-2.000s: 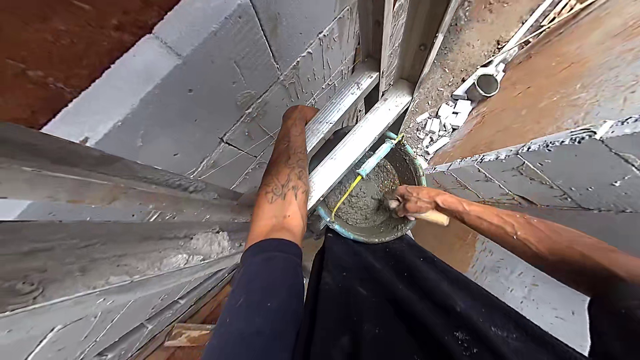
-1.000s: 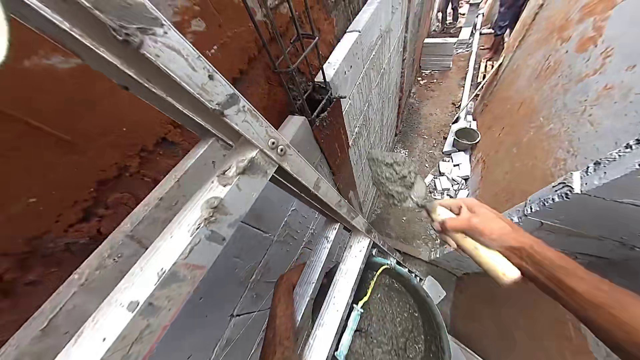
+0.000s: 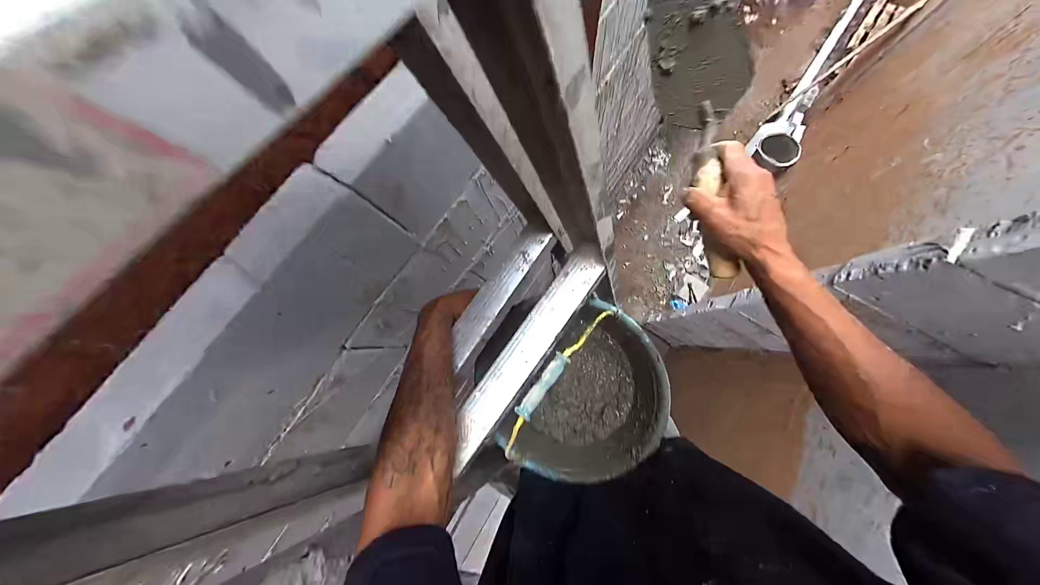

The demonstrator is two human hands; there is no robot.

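Observation:
My right hand point(image 3: 743, 199) grips the pale wooden handle of a mason's trowel point(image 3: 708, 171), raised above and to the right of a bucket. Mortar covers its blade, which is seen nearly edge-on. The round bucket point(image 3: 656, 366) holds wet grey mortar point(image 3: 589, 394) and has a yellow cord handle with a light blue grip point(image 3: 543, 388). My left forearm reaches along the left side of metal channel bars point(image 3: 524, 357); my left hand point(image 3: 451, 305) goes behind them and its fingers are hidden.
Grey block walls stand at the left point(image 3: 325, 268) and lower right point(image 3: 934, 301). Upright metal channels point(image 3: 561, 106) rise in the middle. Far below lie a small round container point(image 3: 778, 151), a white pipe point(image 3: 825, 61), wet grey mortar on the ground point(image 3: 703, 69) and broken rubble point(image 3: 691, 284).
My right hand was at the mortar in the bucket two seconds ago; it then lifted the loaded trowel out to the right and still holds it raised. The view has swung a lot.

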